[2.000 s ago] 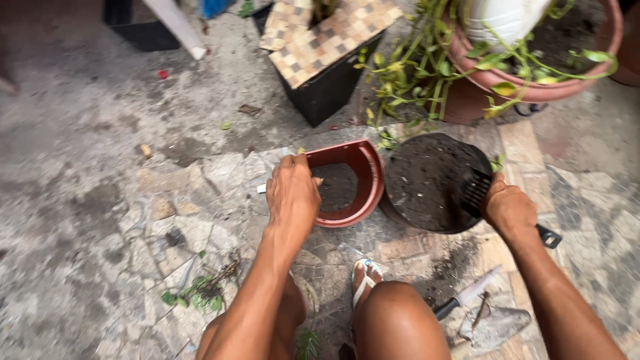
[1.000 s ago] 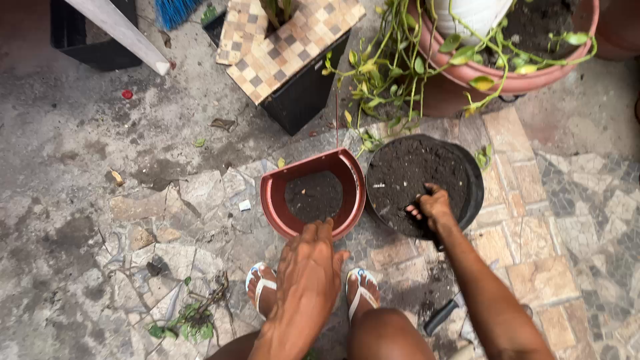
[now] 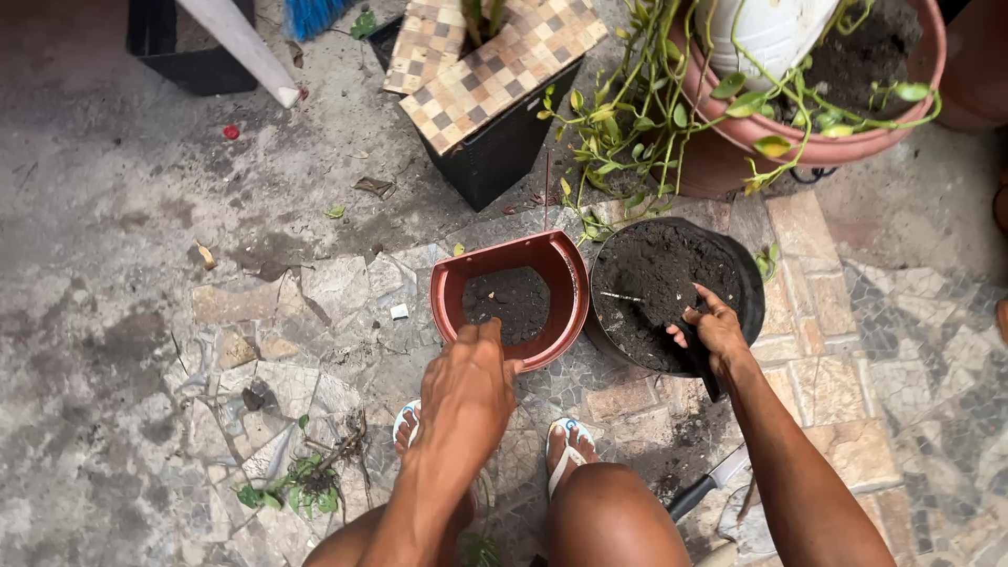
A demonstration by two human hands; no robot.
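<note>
A half-round reddish-brown plastic planter (image 3: 568,272) stands on the stone paving with some dark soil at its bottom. My left hand (image 3: 471,378) holds its near rim, fingers over the inside. Beside it on the right is a round black pot (image 3: 754,272) filled with dark soil (image 3: 657,260). My right hand (image 3: 713,324) grips a black hand tool (image 3: 706,370) over the pot's near right part; the tool's working end is hidden in the soil. A knife (image 3: 705,487) with a black handle lies on the paving near my right forearm.
Behind stand a black square planter (image 3: 500,157) topped with checkered tile and a large terracotta-coloured pot (image 3: 850,150) with trailing vines. An uprooted leafy plant (image 3: 311,480) lies at left front. A black container (image 3: 193,75) and blue bristles (image 3: 311,16) are at the back left.
My right hand, holding the black tool at the pot's right side two seconds ago, is now lower over the soil. My left hand has moved from the planter's left side to its near rim.
</note>
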